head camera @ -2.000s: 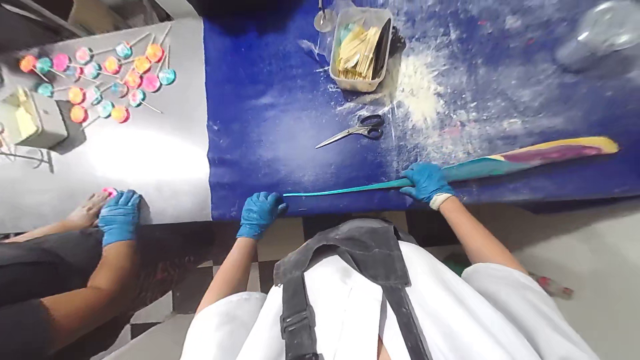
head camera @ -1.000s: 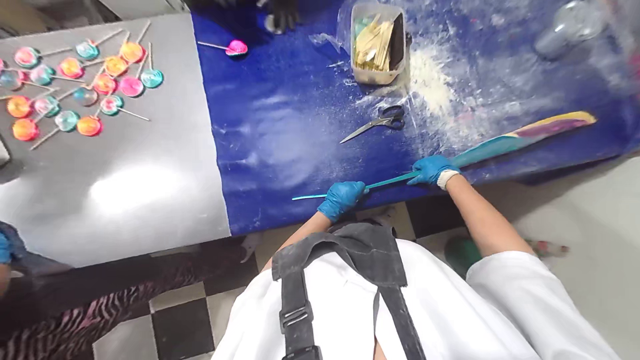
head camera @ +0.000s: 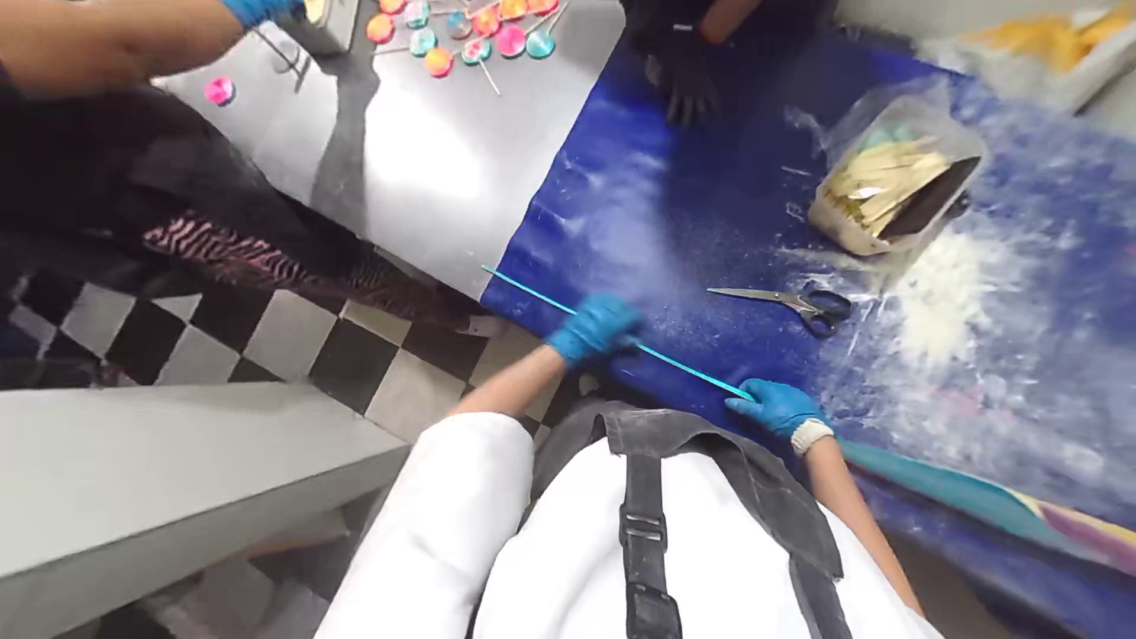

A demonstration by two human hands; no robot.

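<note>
A thin turquoise candy rope (head camera: 688,368) runs along the near edge of the blue table cover. My left hand (head camera: 597,329), in a blue glove and slightly blurred, is on the rope, whose thin end sticks out beyond it to the left. Farther right, my gloved right hand (head camera: 778,406) grips the rope where it comes off the thick candy roll (head camera: 941,485), which is turquoise, yellow and purple. Scissors with dark handles (head camera: 785,303) lie on the cover beyond my hands.
Wrapped lollipops (head camera: 510,40) lie on the metal tabletop (head camera: 426,195) at the left, where a co-worker's arm (head camera: 133,44) reaches in. Another person's dark-gloved hand (head camera: 688,84) rests on the far side. A plastic tub (head camera: 887,177) of sticks stands near spilled white powder (head camera: 941,302).
The view has turned a lot. My left hand is apart from my right hand, with a length of thin rope between them. A co-worker's arm has come in at the upper left.
</note>
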